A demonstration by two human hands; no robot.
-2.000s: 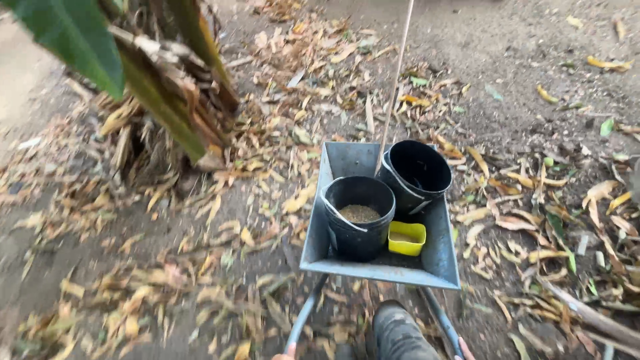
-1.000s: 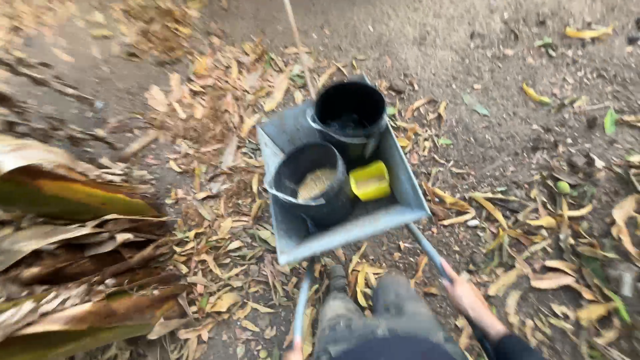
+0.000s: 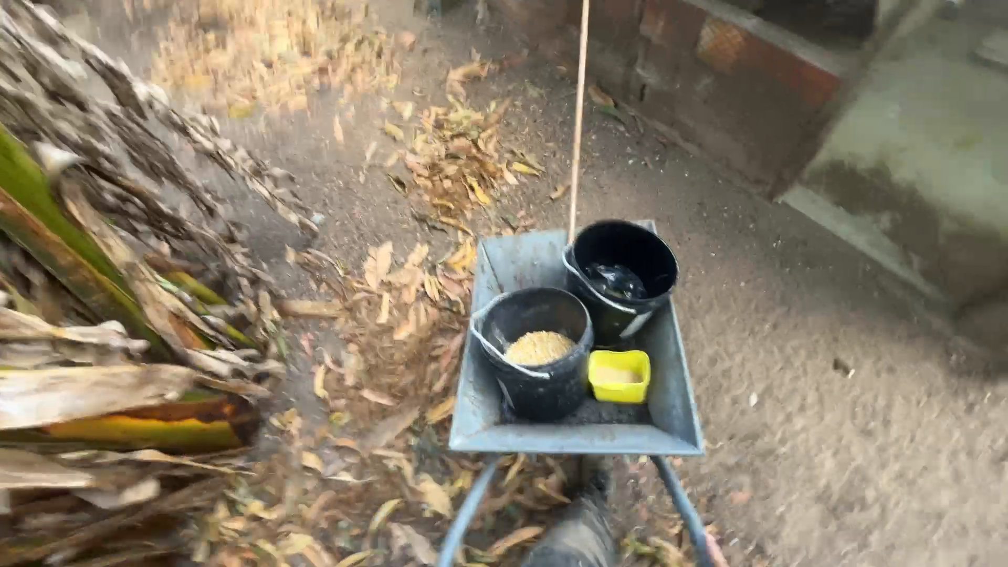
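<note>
A grey metal wheelbarrow [image 3: 579,441] stands out in front of me, its two handles running back toward my body. At the bottom edge, part of my right hand [image 3: 715,551] lies against the right handle [image 3: 683,508]; its grip is mostly out of frame. The left handle [image 3: 472,512] shows, but my left hand does not. In the tray, a black bucket [image 3: 543,390] holds yellowish grain [image 3: 539,347]. Behind it to the right, a second black bucket [image 3: 622,315] has something dark and shiny inside. A yellow plastic container [image 3: 620,386] with pale contents sits beside them. A thin stick [image 3: 579,118] rises from the tray's far side.
Dry banana-like leaves and a plant base [image 3: 118,394] crowd the left side. A low brick and plaster wall [image 3: 890,197] runs along the upper right. Fallen leaves [image 3: 409,291] cover the bare soil beneath and ahead of the wheelbarrow. My booted leg [image 3: 579,528] is below the tray.
The view has shifted ahead, and the wall now shows at the upper right. The wheelbarrow, tilted in view one second ago, is straighter. My right hand and forearm, plain then, are nearly out of frame.
</note>
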